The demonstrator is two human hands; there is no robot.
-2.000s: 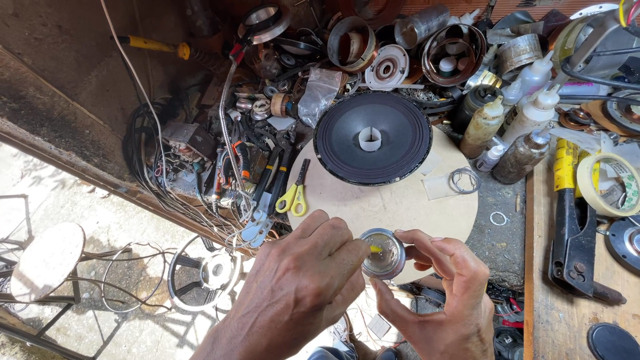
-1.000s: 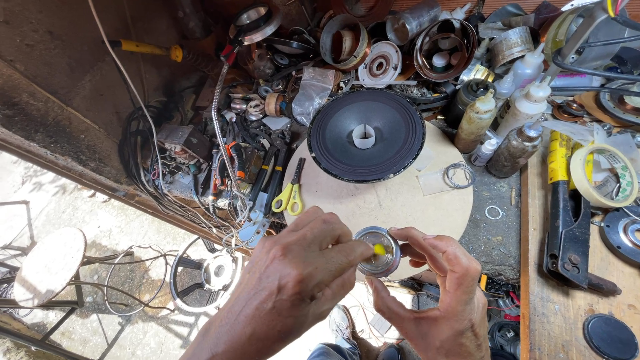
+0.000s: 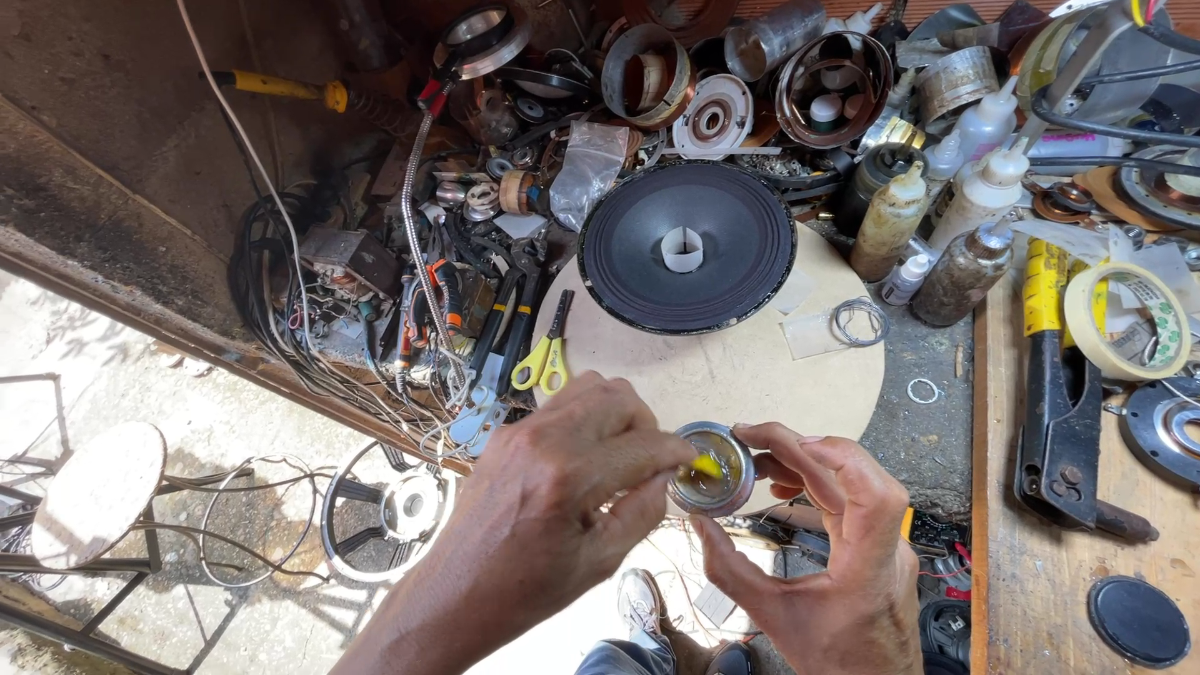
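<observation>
My right hand (image 3: 820,534) holds a small round metal cup (image 3: 712,469) by its rim between thumb and fingers, its open side facing me. Glossy, wet-looking stuff lies inside it. My left hand (image 3: 572,478) pinches a small yellow-tipped tool (image 3: 707,466), its tip inside the cup; the rest is hidden by my fingers. Beyond the hands, a black speaker cone (image 3: 647,225) with a white tube at its centre rests on a round pale board (image 3: 712,375). Yellow-handled scissors (image 3: 542,364) lie at the board's left edge, near my left hand.
Stained squeeze bottles (image 3: 963,272) stand right of the cone. A roll of masking tape (image 3: 1128,319) and a black metal tool (image 3: 1059,431) lie on the wooden bench (image 3: 1041,581). Pliers (image 3: 506,323), cables (image 3: 272,272) and metal rings (image 3: 649,75) crowd the left and back. A speaker frame (image 3: 389,511) is lower left.
The yellow tip has shifted about inside the cup, and my left hand has moved slightly with it. My right hand keeps its hold on the cup.
</observation>
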